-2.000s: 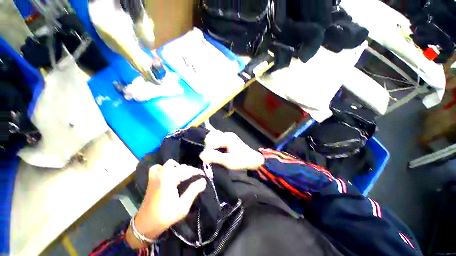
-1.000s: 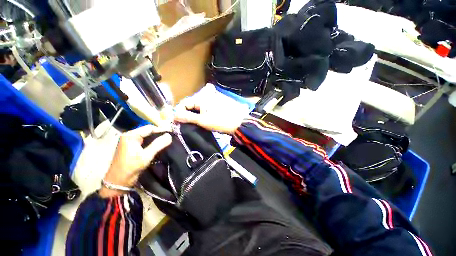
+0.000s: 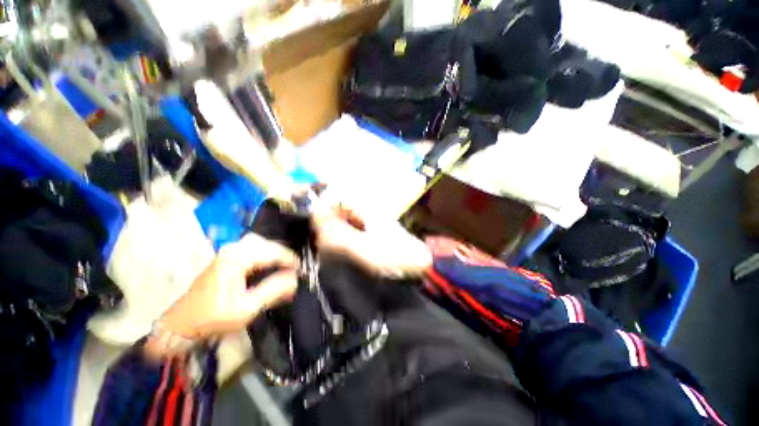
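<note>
A black fabric bag (image 3: 320, 320) with a pale zipper line curving around it lies in front of me, its upper part between my hands. My left hand (image 3: 237, 287) holds the bag's fabric from the left, thumb and fingers bent around it. My right hand (image 3: 366, 241) pinches the bag's upper edge from the right, by a thin shiny strip. A bench machine (image 3: 241, 100) with a metal shaft stands just beyond the hands. The frame is blurred, so the fingertips and the exact part held cannot be told.
A blue crate (image 3: 678, 287) with black bags stands on the floor at right. Another blue crate (image 3: 104, 200) with bags is at left. Black bags (image 3: 399, 79) are piled on a white-covered table (image 3: 541, 170). A brown cardboard box (image 3: 308, 83) stands behind the machine.
Since one second ago, my hands and the bag have come down and back from the machine's shaft. Two seconds ago they were over my lap. The camera view has shifted too.
</note>
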